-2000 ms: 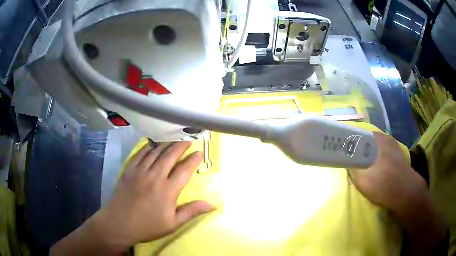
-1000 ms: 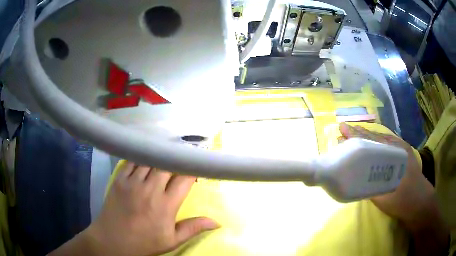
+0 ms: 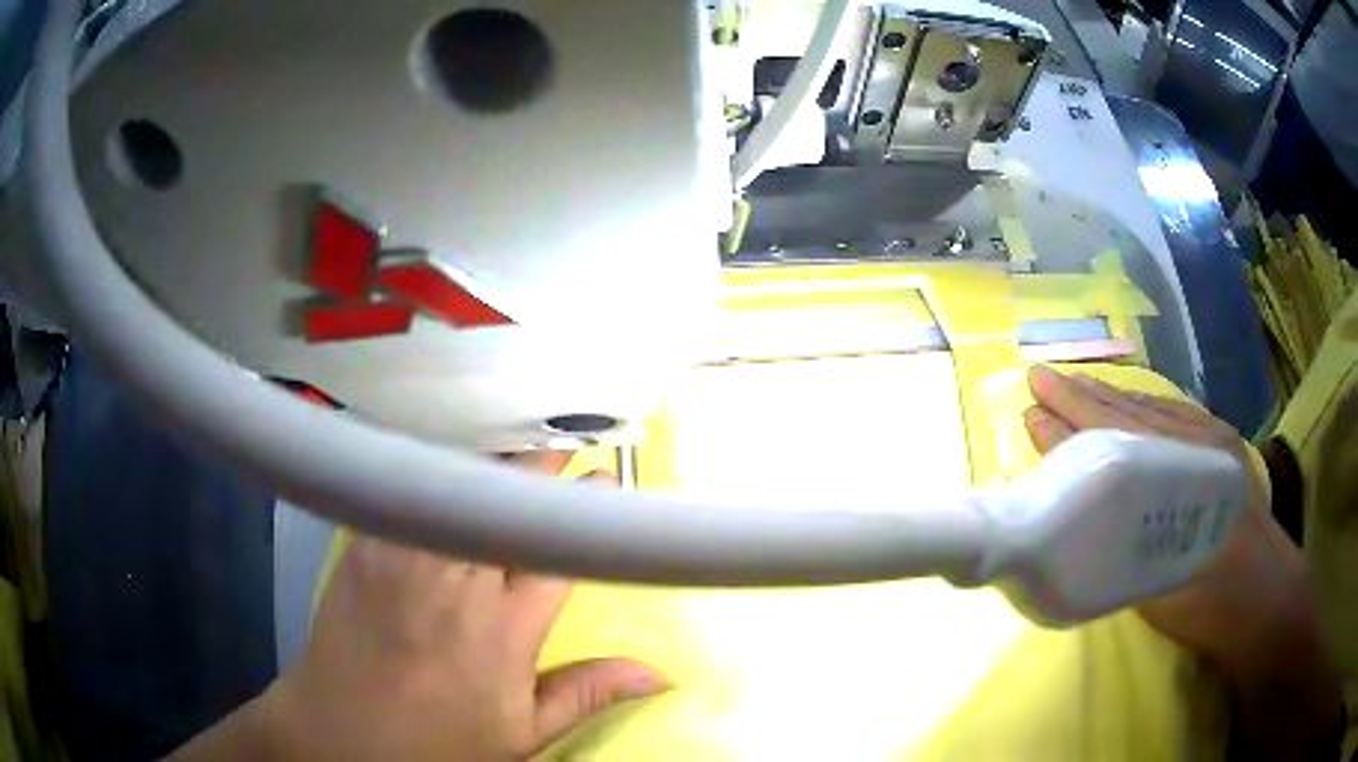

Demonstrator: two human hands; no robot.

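A large yellow bag body (image 3: 894,685) lies across the machine bed, its middle washed out by lamp glare. The yellow-covered clamp frame (image 3: 976,350) lies over its far part. My left hand (image 3: 432,640) rests flat on the bag at the left, fingers spread; its fingertips are partly hidden by the lamp arm and machine head. My right hand (image 3: 1169,462) lies on the bag at the right beside the frame, fingertips near the frame's edge; the lamp end covers part of it. Neither hand is seen gripping anything.
The white sewing machine head (image 3: 596,194) with a red logo fills the upper left. The gooseneck lamp (image 3: 1117,521) crosses the view. A bolted metal carriage bracket (image 3: 953,90) stands behind the frame. A strap bundle (image 3: 1303,283) and yellow material (image 3: 1325,491) are at the right.
Since the oldest frame, my right hand has moved up beside the frame and its fingers now show. The lamp and machine head appear larger and shifted. My left hand stays flat on the bag.
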